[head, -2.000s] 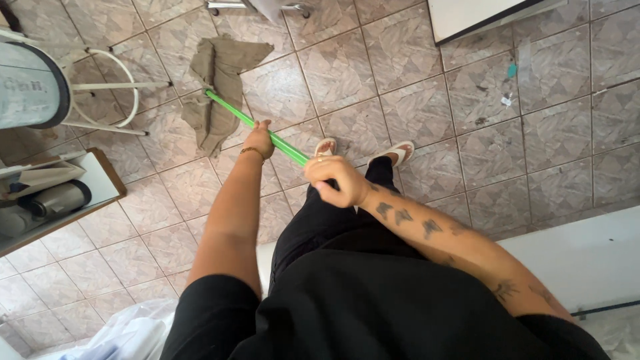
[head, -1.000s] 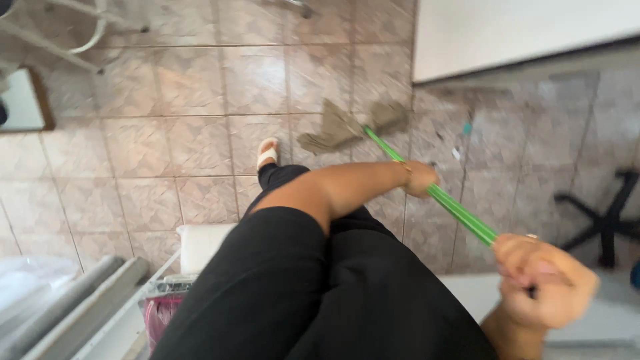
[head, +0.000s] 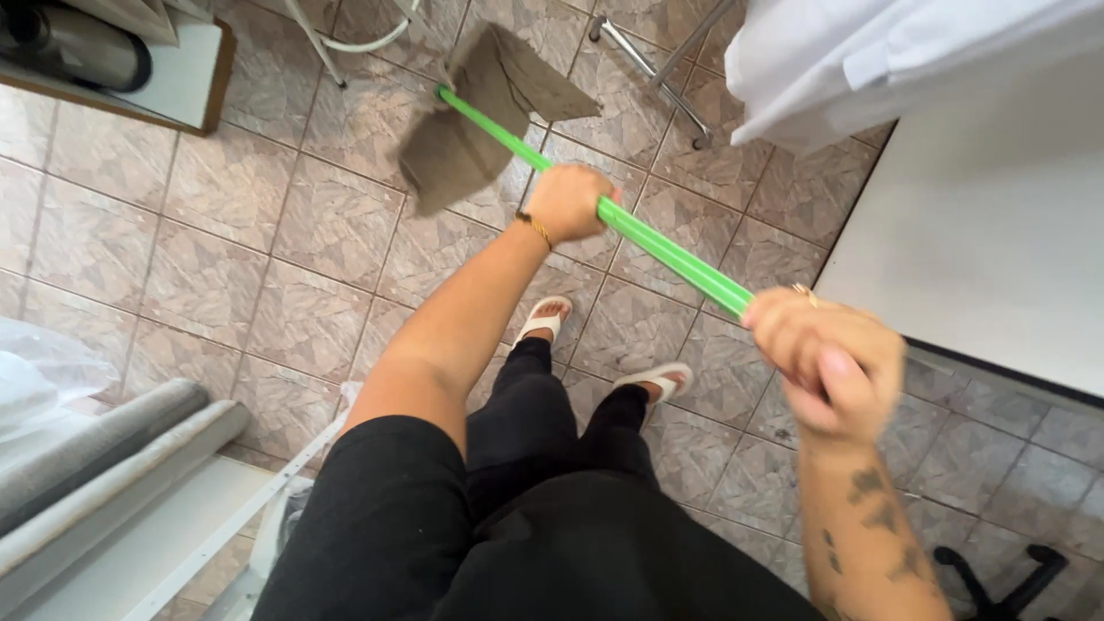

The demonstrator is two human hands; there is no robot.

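Note:
My left hand (head: 571, 203) is wrapped around the middle of a green pole (head: 673, 257). Farther up the same pole, at its near end, my right hand (head: 828, 358) grips it, a ring on one finger. The pole slants away to the upper left and ends at a grey-brown cloth (head: 470, 147), spread and partly folded on the tiled floor. The cloth hides the head of the pole, so its shape cannot be told.
Tiled floor (head: 319, 250) surrounds my sandalled feet. A white table (head: 975, 250) and white fabric (head: 888, 60) are at right, beside metal legs (head: 651, 78). Rolls of material (head: 121, 483) lie lower left; a shelf (head: 194, 78) is upper left. A black wheeled base (head: 1005, 582) stands lower right.
Both hands still hold the green pole. Since one second ago, the cloth has moved from beside the white table to near the white stool legs. The view has shifted.

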